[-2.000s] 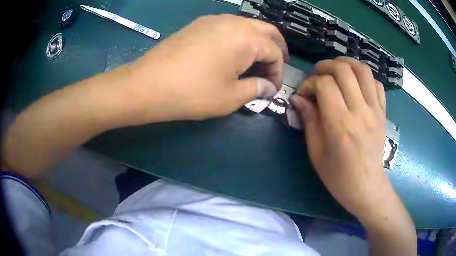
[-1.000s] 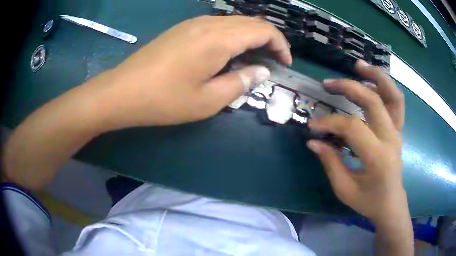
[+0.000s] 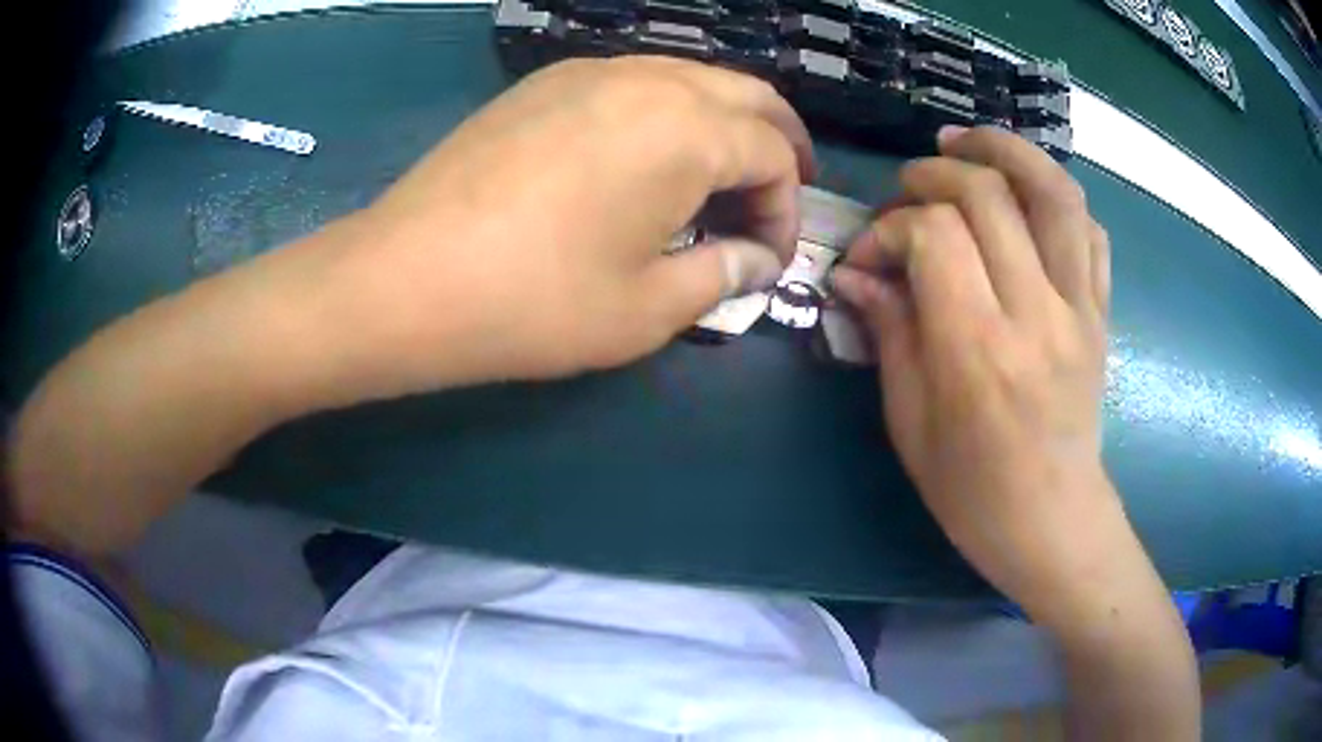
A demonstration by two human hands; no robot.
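Observation:
A silver-grey strip fixture [image 3: 834, 218] lies on the dark green surface under both hands, mostly hidden by them. A shiny round part [image 3: 795, 303] shows in it between the fingertips, with pale lobes on either side. My left hand [image 3: 580, 218] reaches in from the left, thumb and index finger at the fixture beside the round part. My right hand [image 3: 986, 305] has its thumb and index fingertips pinched at the fixture just right of the round part. What lies between the fingertips is hidden.
A dark stack of notched fixtures [image 3: 812, 65] stands just beyond the hands. Silver tweezers [image 3: 218, 125], a silver ring-shaped part [image 3: 76, 221] and a small dark round item [image 3: 94, 135] lie at left. A loaded strip [image 3: 1182, 44] lies at the far right on the green surface [image 3: 609, 464].
The right hand opened a second ago and has closed in again, hiding the fixture's right part. The tweezers, loose parts and dark stack appear further left in the view.

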